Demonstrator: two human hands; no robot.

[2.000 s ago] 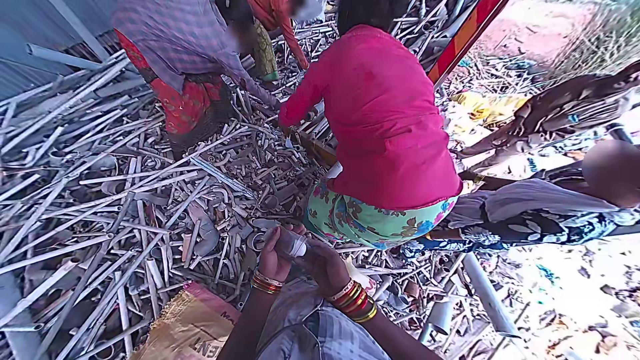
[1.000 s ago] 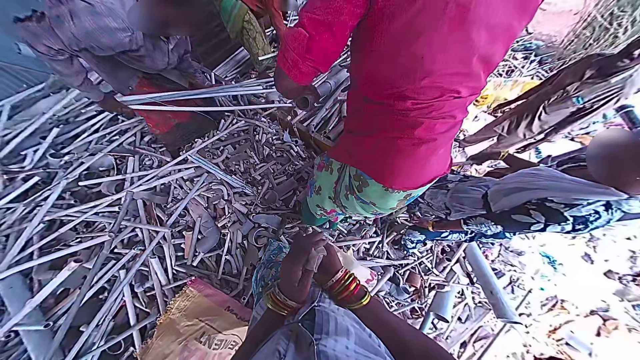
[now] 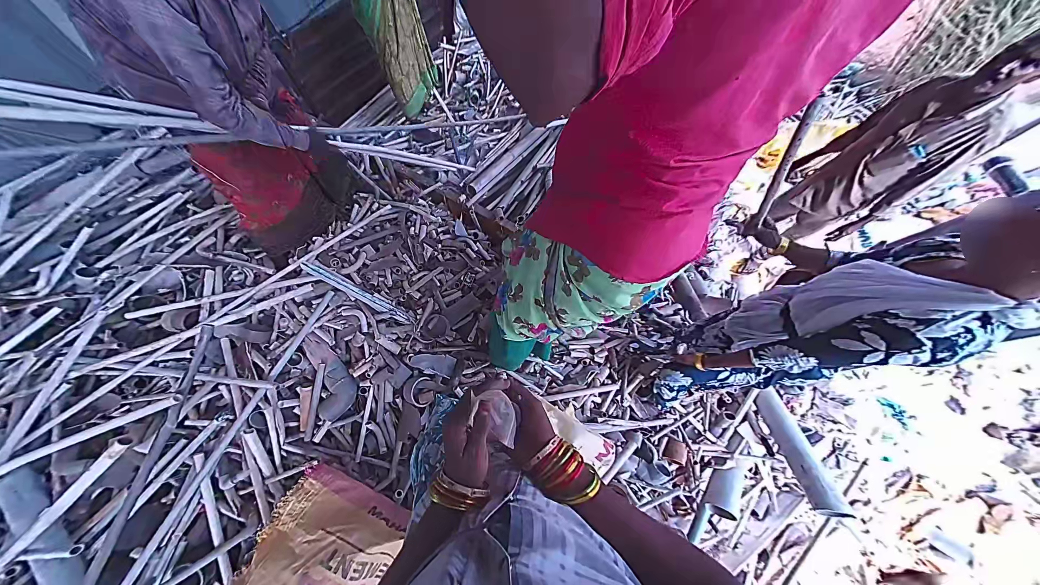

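Both my hands meet low in the middle of the head view, over my checked cloth garment (image 3: 520,532). My left hand (image 3: 466,443) grips one side of a small, whitish, translucent piece (image 3: 496,414), which looks like thin plastic. My right hand (image 3: 530,422) holds its other side, with bangles on the wrist. Around and beyond them lies a heap of broken grey pipe pieces (image 3: 357,276). Beside my right hand is a pale wrapper or bag (image 3: 573,431) with red marks. The palms are partly hidden.
A printed woven sack (image 3: 325,528) lies at lower left. A person in a pink top (image 3: 650,162) stands directly ahead. Another person at upper left holds long thin pipes (image 3: 97,118). At right, a seated person holds a rod (image 3: 788,162). Thick pipe lengths (image 3: 800,455) lie at lower right.
The person in pink has risen from a low, bent posture. The person at left now holds long pipes across the upper left. My hands stay together, with the whitish piece now more visible.
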